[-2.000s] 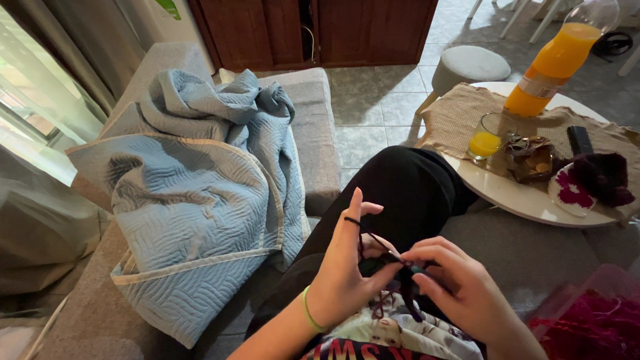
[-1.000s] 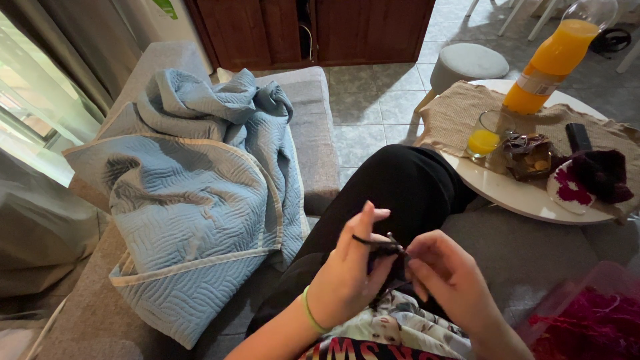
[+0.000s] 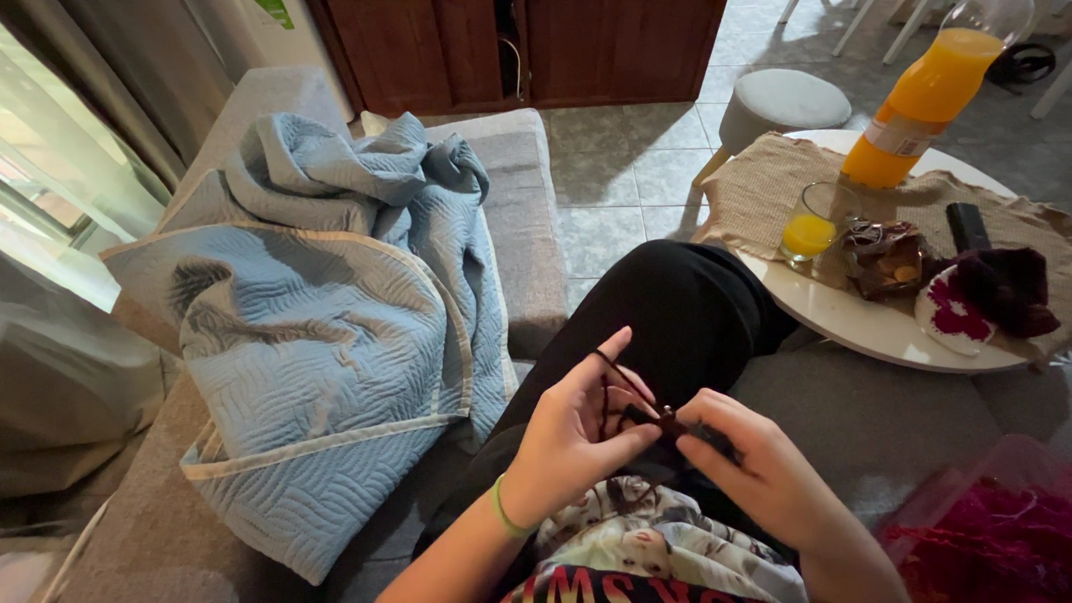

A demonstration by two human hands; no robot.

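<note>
Dark yarn (image 3: 624,368) loops over the raised index finger of my left hand (image 3: 578,427), which wears a yellow-green wristband. Between the thumbs and fingertips of both hands is a small piece of dark yarn work (image 3: 668,423), pinched from the left by my left hand and from the right by my right hand (image 3: 745,461). A small shiny tip shows at the work, perhaps a crochet hook; the rest is hidden by my fingers. Both hands are above my lap, in front of a printed shirt.
A blue quilted blanket (image 3: 318,335) lies on the grey sofa at left. At right, a white round table (image 3: 837,322) holds an orange drink bottle (image 3: 921,109), a glass (image 3: 811,230), an opened snack packet (image 3: 888,260) and a dark yarn bundle (image 3: 1009,289). Magenta yarn (image 3: 988,528) sits lower right.
My hands have shifted a little around the yarn work. The left index finger, bent lower one second ago, is raised again with the yarn stretched from it.
</note>
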